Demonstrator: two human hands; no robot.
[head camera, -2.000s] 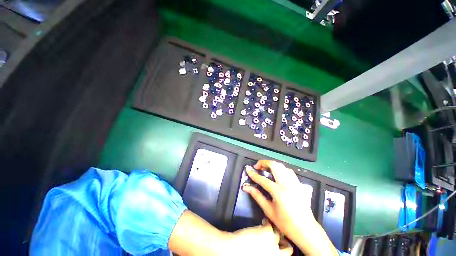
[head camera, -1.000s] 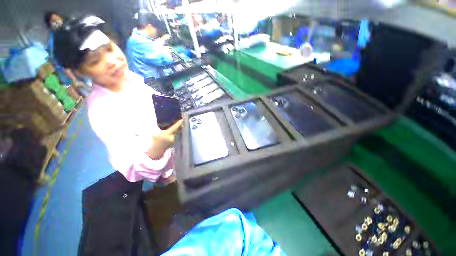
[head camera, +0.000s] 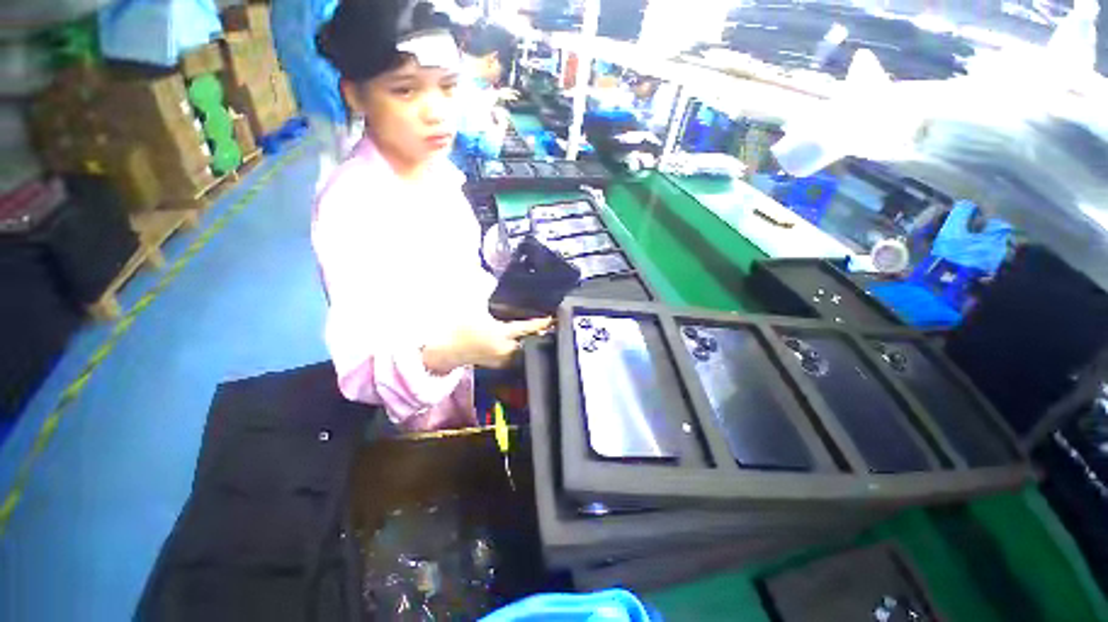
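Observation:
Neither of my hands is in the picture; only a blue sleeve shows at the bottom edge. Nearest in front is a stack of black foam trays. Its top tray holds a silver-blue phone or back housing in the leftmost pocket and darker ones in the other pockets, camera openings towards the far end. The small-parts tray is cut off at the bottom right, with a few small pieces at its edge.
A person in a pink smock stands left of the stack, holding a dark slab. An open box with clear scraps lies below. Further trays line the green bench. Cartons stand on pallets at far left.
The view has swung from the phone tray and my two working hands to the left, towards the stack and the person in pink. My hands have left the picture.

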